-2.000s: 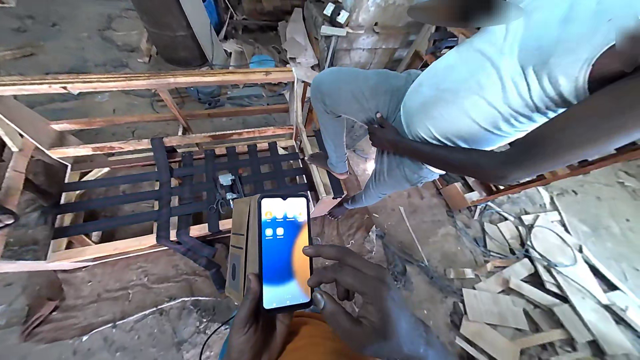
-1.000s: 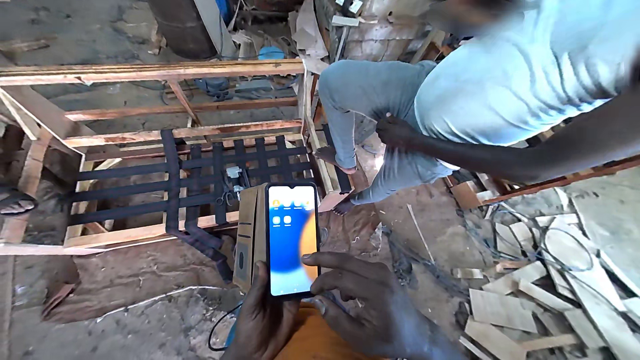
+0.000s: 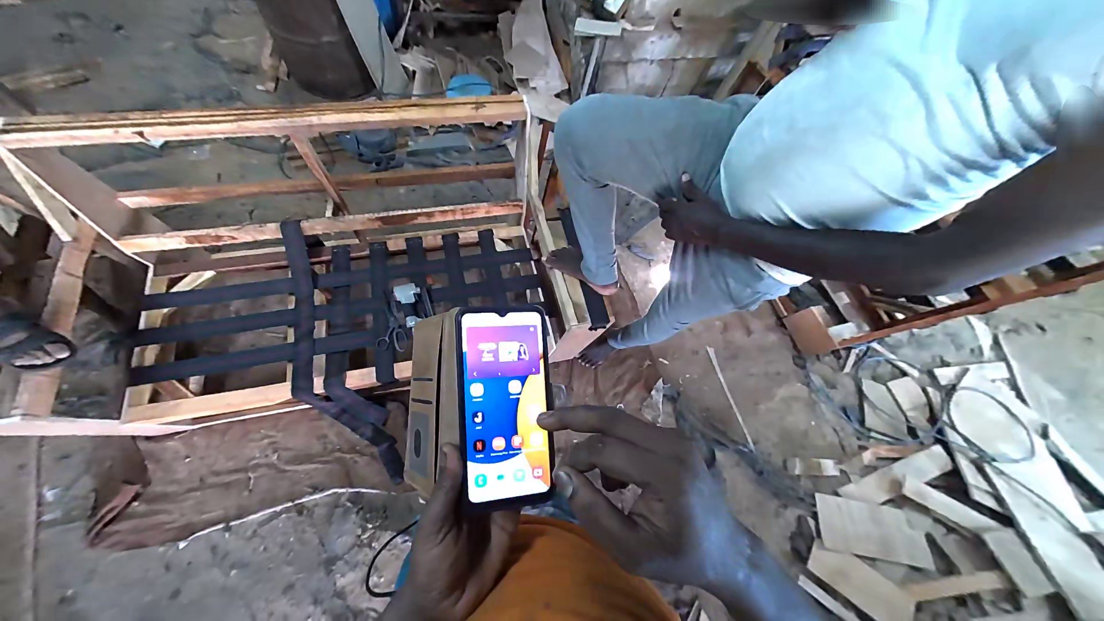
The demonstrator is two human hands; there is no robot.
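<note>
My left hand (image 3: 461, 543) holds a smartphone (image 3: 506, 405) upright by its lower edge, the lit screen showing app icons. My right hand (image 3: 630, 483) is at the phone's right side, index finger extended at the screen edge, fingers apart and holding nothing. Whether the fingertip touches the glass cannot be told. A brown cardboard box (image 3: 424, 414) stands just behind and left of the phone. Beyond it is a wooden sofa frame (image 3: 259, 121) with interwoven black webbing straps (image 3: 216, 332); scissors (image 3: 392, 338) and a small grey tool (image 3: 405, 293) lie on the webbing.
A person in a light blue shirt (image 3: 862, 129) is at the right, one foot on the frame's end and a hand on the thigh. Wood offcuts (image 3: 871, 526) and a tangled cable (image 3: 949, 397) lie at the lower right. Brown cloth (image 3: 224, 474) lies on the floor.
The phone's screen has changed from a page with few icons to one with a purple banner and more icons. My right index finger has moved from over the screen to its right edge.
</note>
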